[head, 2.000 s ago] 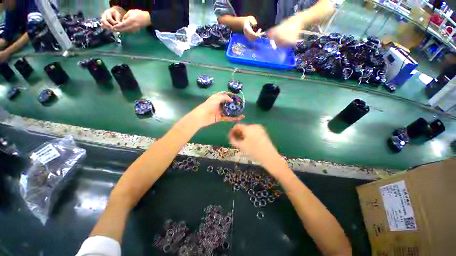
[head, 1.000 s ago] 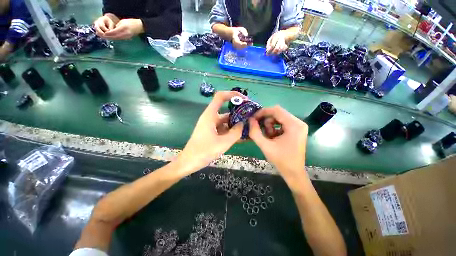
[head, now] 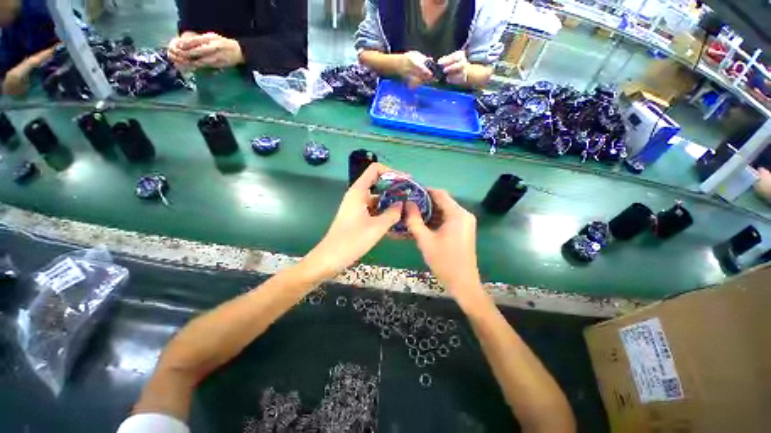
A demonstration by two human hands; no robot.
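Note:
A dark round wired unit (head: 404, 196) with blue-silver glints is held up over the green belt, between both hands. My left hand (head: 365, 211) grips its left side, thumb on its face. My right hand (head: 444, 230) grips its right side, thumb also pressed on the face. The fingers behind the unit are hidden. Whether a ring is on it cannot be told. Loose metal rings (head: 410, 326) lie on the dark near surface below the hands, with a denser heap (head: 338, 402) nearer me.
Black cylinders (head: 505, 194) and other round units (head: 316, 152) stand along the green belt (head: 279, 211). A clear plastic bag (head: 68, 309) lies at left, a cardboard box (head: 693, 364) at right. Across the belt are a blue tray (head: 427, 110), wired-unit piles (head: 554, 118) and seated coworkers.
Two seconds ago my right hand was apart from the unit; now both hands hold it. Since one second ago the unit has turned in the hands. Cylinders and units on the belt have shifted left.

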